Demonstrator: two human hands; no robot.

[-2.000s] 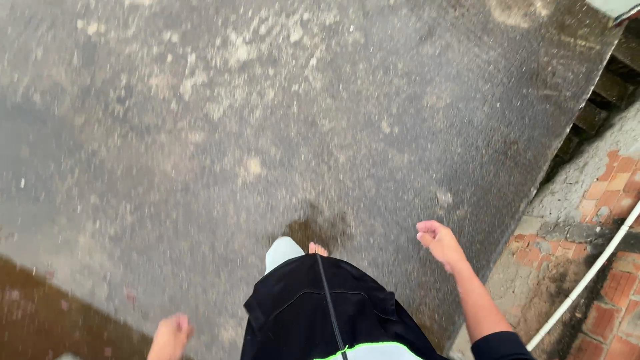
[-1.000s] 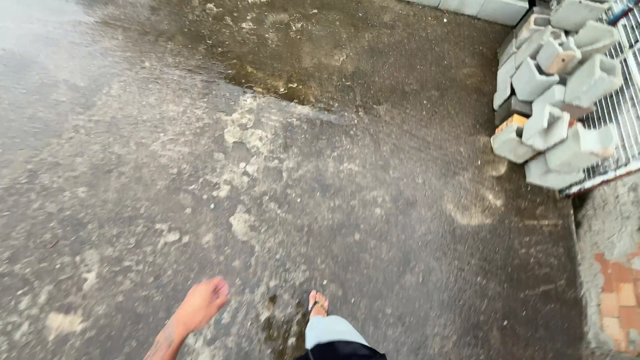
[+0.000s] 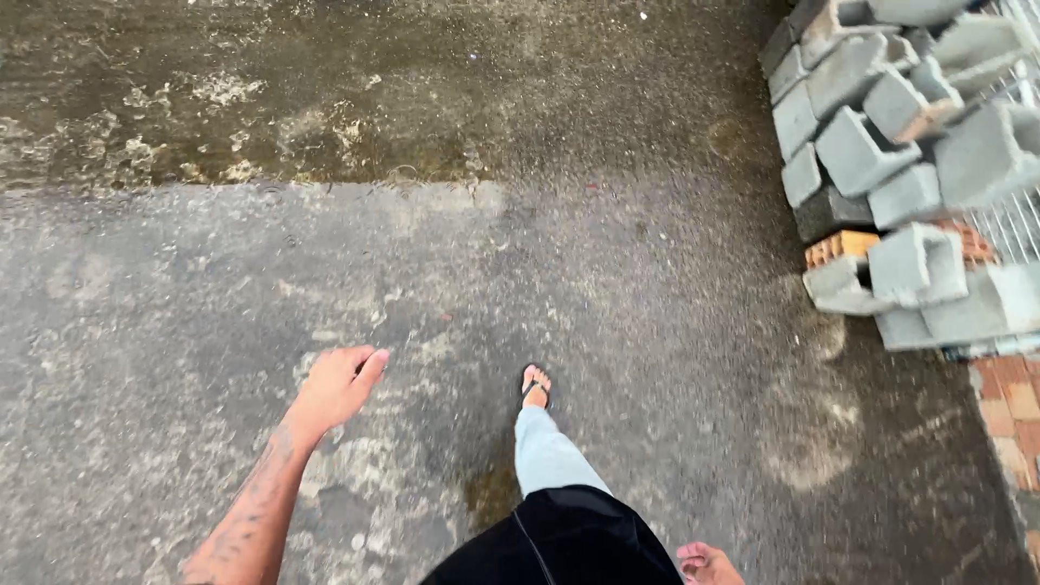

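Note:
My left hand (image 3: 337,386) hangs over the wet concrete ground (image 3: 390,487), its fingers loosely curled and the thumb a little apart; I see nothing held in it. At the bottom edge, right of my black garment (image 3: 561,540), part of my right hand (image 3: 705,561) shows with bent fingers, and the rest of it is cut off. One foot in a black flip-flop (image 3: 535,386) stands on the ground between the two hands, below a light blue trouser leg (image 3: 552,455).
Grey concrete blocks (image 3: 865,150) are piled at the upper right against a metal grille (image 3: 1011,219), with an orange hollow brick (image 3: 841,246) among them. Below runs a brick wall (image 3: 1007,406). A shallow puddle (image 3: 244,211) lies across the upper left.
The view has moved far over the ground; the steps and white pipe of the first frame are gone, and the block pile has come in. My right hand, unseen one second ago, shows again.

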